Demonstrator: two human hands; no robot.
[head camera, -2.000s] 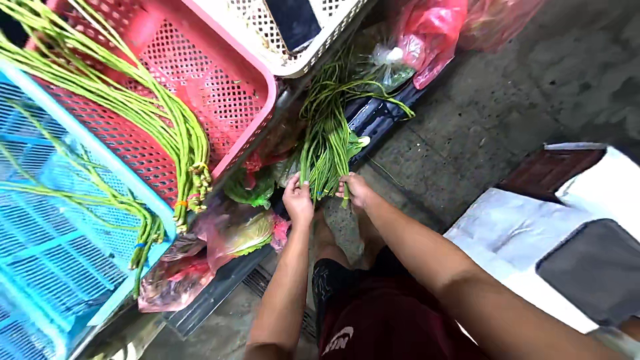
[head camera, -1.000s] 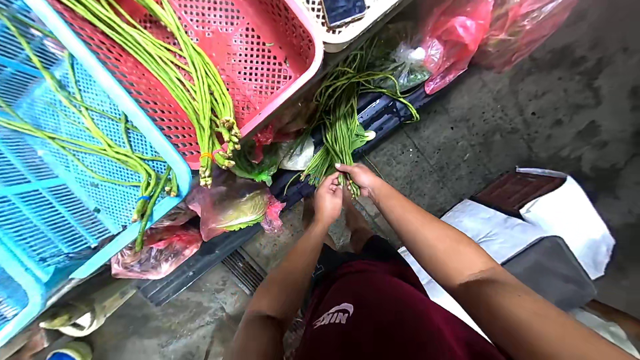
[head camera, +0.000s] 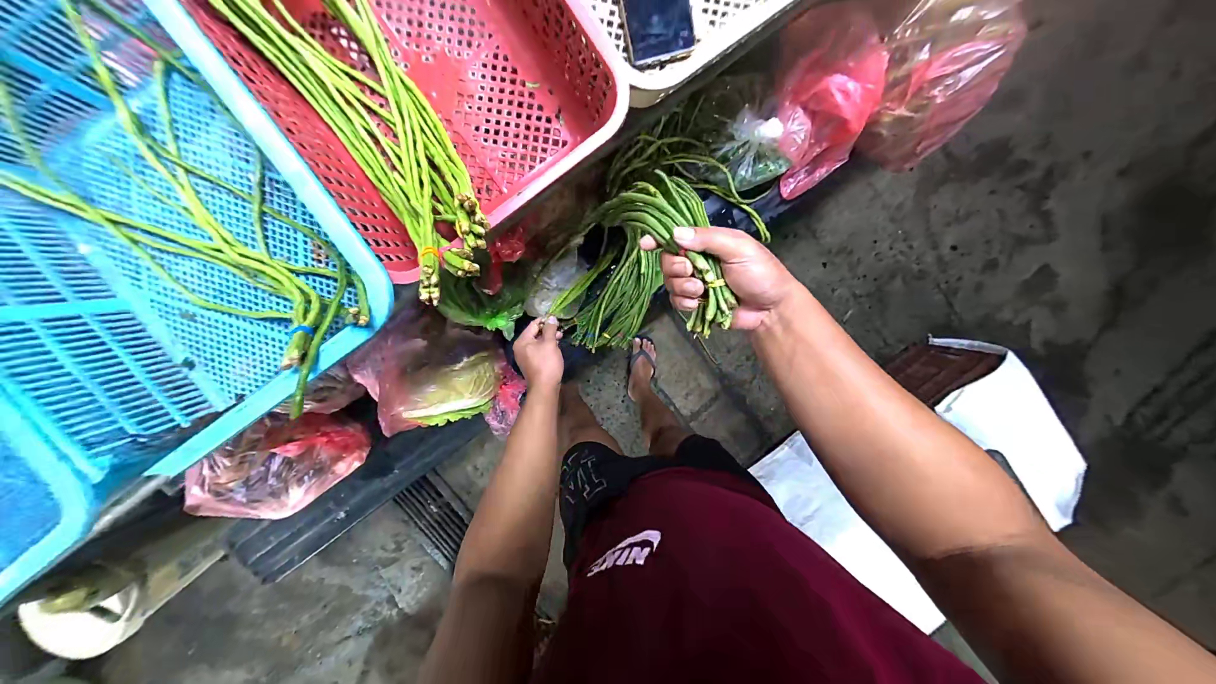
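Note:
My right hand (head camera: 727, 277) is closed around a bundle of long green beans (head camera: 655, 211), whose cut ends stick out below the fist with a yellow band around them. More long beans (head camera: 622, 299) hang just left of that bundle, over the dark ledge. My left hand (head camera: 540, 350) pinches the tip of a thin green strand (head camera: 575, 290) near those beans. Paler long beans (head camera: 399, 133), tied with an orange band, lie over the red plastic basket (head camera: 551, 176). A few loose long beans (head camera: 209, 242), some tied with a blue band, lie in the blue plastic basket (head camera: 366, 328).
A white basket (head camera: 655, 85) holding a dark phone-like object is at the top. Clear and pink plastic bags (head camera: 836, 104) stand along the ledge. Bagged cabbage (head camera: 456, 385) and another pink bag (head camera: 285, 465) lie below the baskets. A white sack-like item (head camera: 1016, 427) rests on the floor at right.
My hands were together at the beans' ends; now they are apart, with the right hand raised to the right holding the bundle and the left hand lower left.

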